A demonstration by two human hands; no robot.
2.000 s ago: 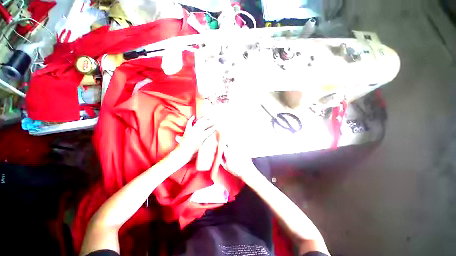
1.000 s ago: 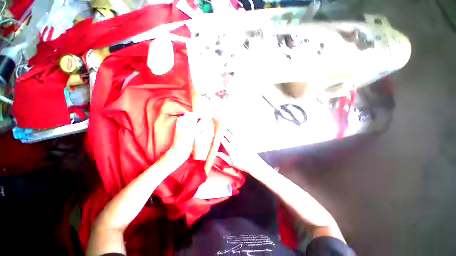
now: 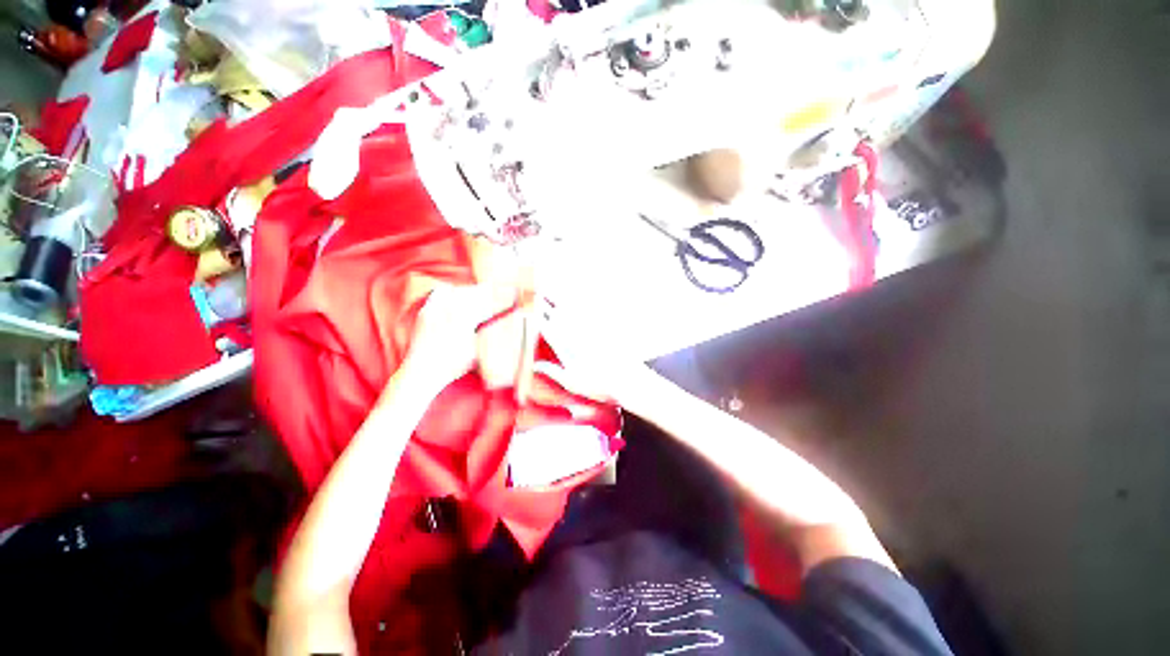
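The large red garment piece (image 3: 347,308) lies over the left end of the white machine table and hangs down over my lap. My left hand (image 3: 449,320) pinches its edge just in front of the machine's needle area. My right hand (image 3: 577,372) holds the narrow folded edge (image 3: 524,352) beside it; its fingers are washed out by glare. A pale patch (image 3: 558,455) shows at the cloth's lower edge. The white sewing machine head (image 3: 603,141) stands above the hands. The presser foot and needle cannot be made out clearly.
Black-handled scissors (image 3: 719,256) lie on the table under the machine arm. Red strips (image 3: 857,224) hang at the table's right end. A cluttered tray at left holds red cut pieces (image 3: 141,320) and a yellow round tin (image 3: 193,228). A dark thread cone (image 3: 45,269) stands far left. Black cloth (image 3: 141,551) lies lower left.
The view has tilted and shifted, so the machine sits higher and turned. Both hands stay on the folded edge near the machine. My left hand has turned slightly over the cloth.
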